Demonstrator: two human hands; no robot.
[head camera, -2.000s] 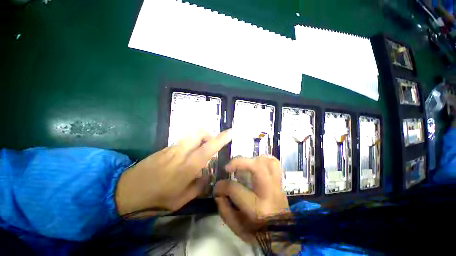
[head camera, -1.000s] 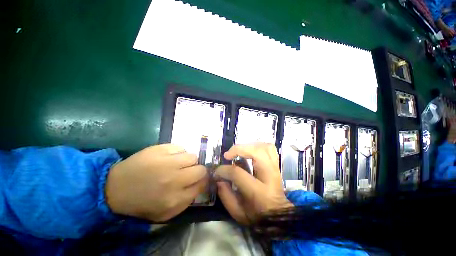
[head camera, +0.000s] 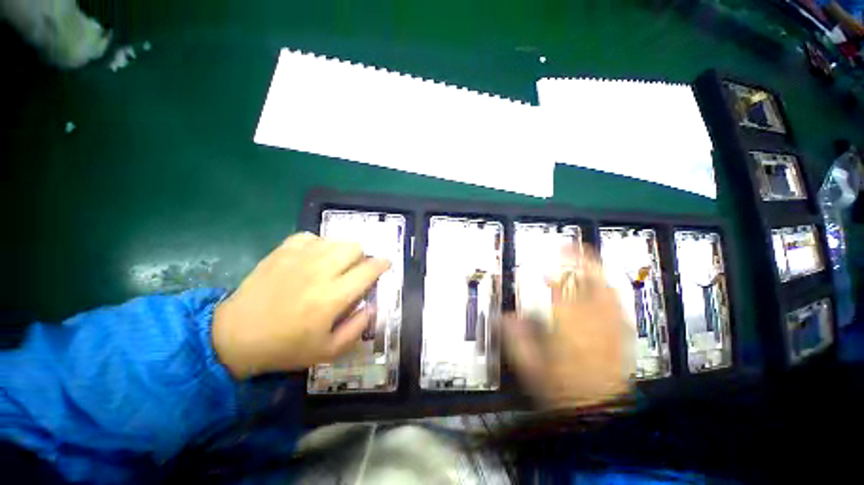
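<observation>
A black foam tray holds several silver-white phone frames in one row. My left hand is over the leftmost frame, its fingers bent and close together; whether it pinches anything is hidden. My right hand is blurred over the third and fourth frames, its fingers apart; whether it holds something small cannot be seen. The second frame is uncovered, with a dark strip and orange-brown flex cable inside.
White liner sheets with saw-tooth upper edges lie beyond the tray on the green bench. A second black tray with frames stands at the right, with a clear plastic bag beyond it. A whitish crumpled lump is at upper left.
My right hand has moved right, away from my left hand, to over the third and fourth frames. My left hand has stayed at the leftmost frame. The view has shifted, showing the whitish lump.
</observation>
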